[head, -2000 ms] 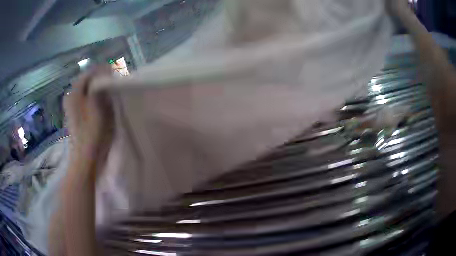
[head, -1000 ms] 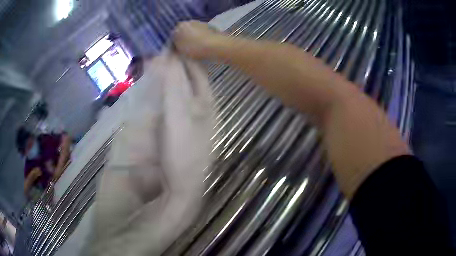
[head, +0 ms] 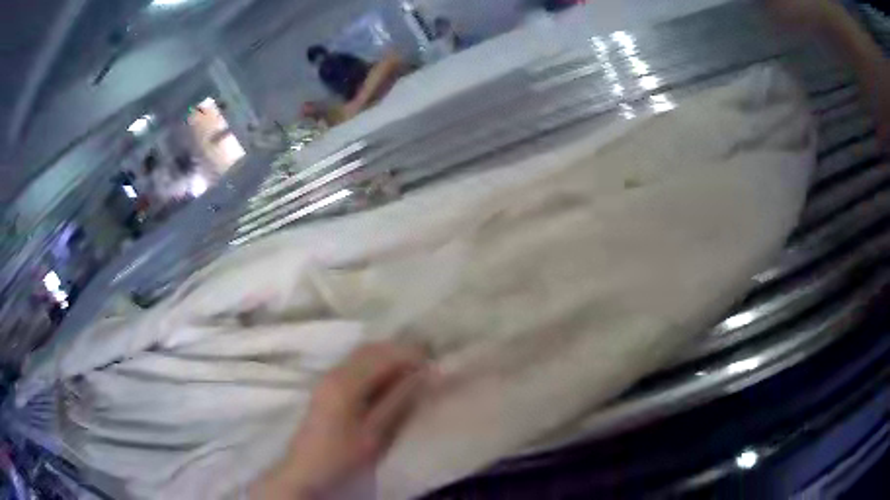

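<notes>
A cream-beige cover cloth (head: 586,264) lies spread and wrinkled over the long shiny metal tubes (head: 742,337), bunched into folds at the left. My left hand (head: 361,410) is at the lower middle, on the cloth, with thumb and fingers close together; blur hides whether it pinches the cloth. My right hand (head: 795,12) is at the top right, cut off by the picture's edge and blurred; its fingers are not clear. Tubes show beyond the cloth and along its near right edge.
A person in dark clothing (head: 342,76) is across the rack with an arm reaching over it. A blurred figure (head: 446,34) is farther back. Bright lights and windows show at the upper left. Dark space lies below the rack's near edge at the lower right.
The cloth that hung raised from my hands now lies across the tubes. My right hand has moved to the top right, and my left hand has come back into view at the lower middle.
</notes>
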